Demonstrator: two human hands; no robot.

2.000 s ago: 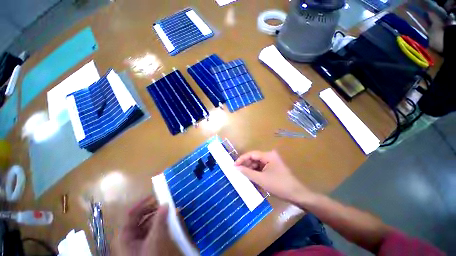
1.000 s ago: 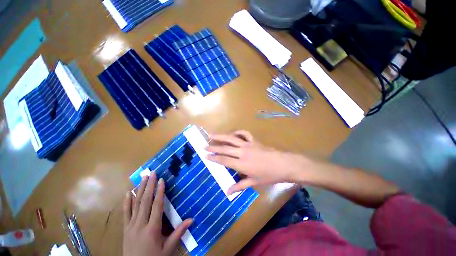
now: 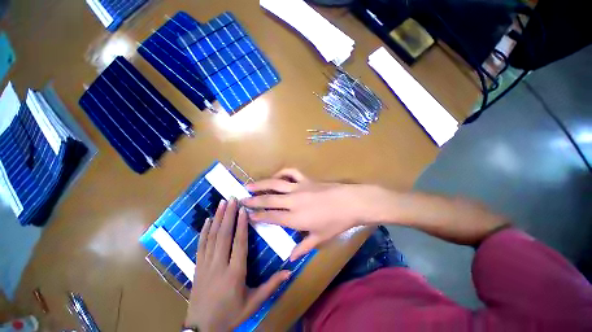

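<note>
The blue solar cell assembly lies on the table in front of me, with thin silver lines, black marks near its far end and wires sticking out at both sides. One white strip lies along its right edge and another white strip along its left part. My left hand lies flat over the middle of the panel, fingers extended, fingertips near the right strip, thumb apart. My right hand rests on the right strip with spread fingers. Both hands cover parts of the panel and strips. Neither hand grips anything visible.
Dark tabbed cells and a lighter blue cell lie beyond the panel. A silver ribbon pile and white strip piles lie at right. A finished stack is at left. A black tray with a yellowish sponge is behind.
My left hand has moved right from the left strip onto the panel's middle, uncovering the left strip. My right hand stays on the right strip. The whole view has shifted.
</note>
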